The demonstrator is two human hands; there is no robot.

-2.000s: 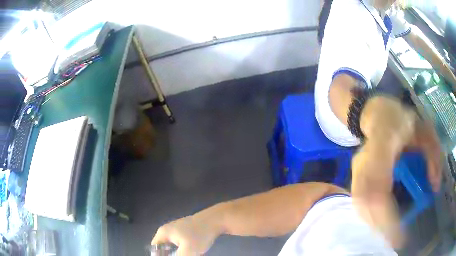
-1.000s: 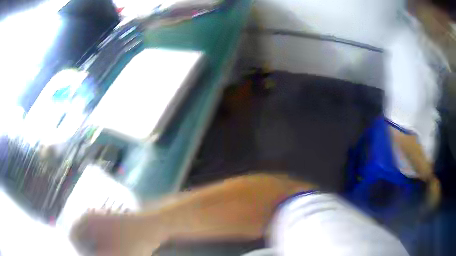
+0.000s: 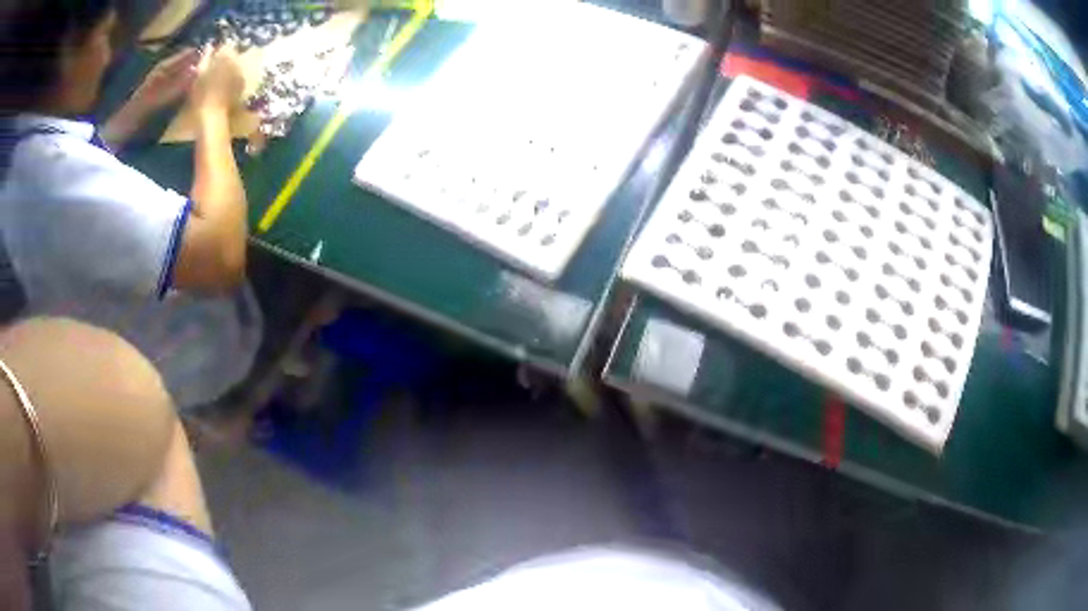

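Observation:
A white foam tray [image 3: 823,257] with rows of dumbbell-shaped cut-outs lies on the green bench at the right. Most cut-outs look grey-brown; small shiny bits show in some toward its left side. A second white foam tray [image 3: 525,119], washed out by glare, lies left of it with small metal pieces along its near edge. A bent bare arm [image 3: 90,418] with a thin bracelet and a white, blue-edged sleeve fills the lower left edge; its hand is not visible. Neither of my hands is in view.
A coworker [image 3: 107,227] at the upper left handles small parts [image 3: 286,96] on a brown board. Yellow tape [image 3: 304,173] and red tape [image 3: 834,430] mark the bench. A paper label [image 3: 668,356], a black block [image 3: 1020,245] and stacked sheets [image 3: 859,48] are also there.
The view has swung from the floor, blue stool and another bench to the foam trays. The hand and forearm seen reaching out earlier have left the lower middle of the picture.

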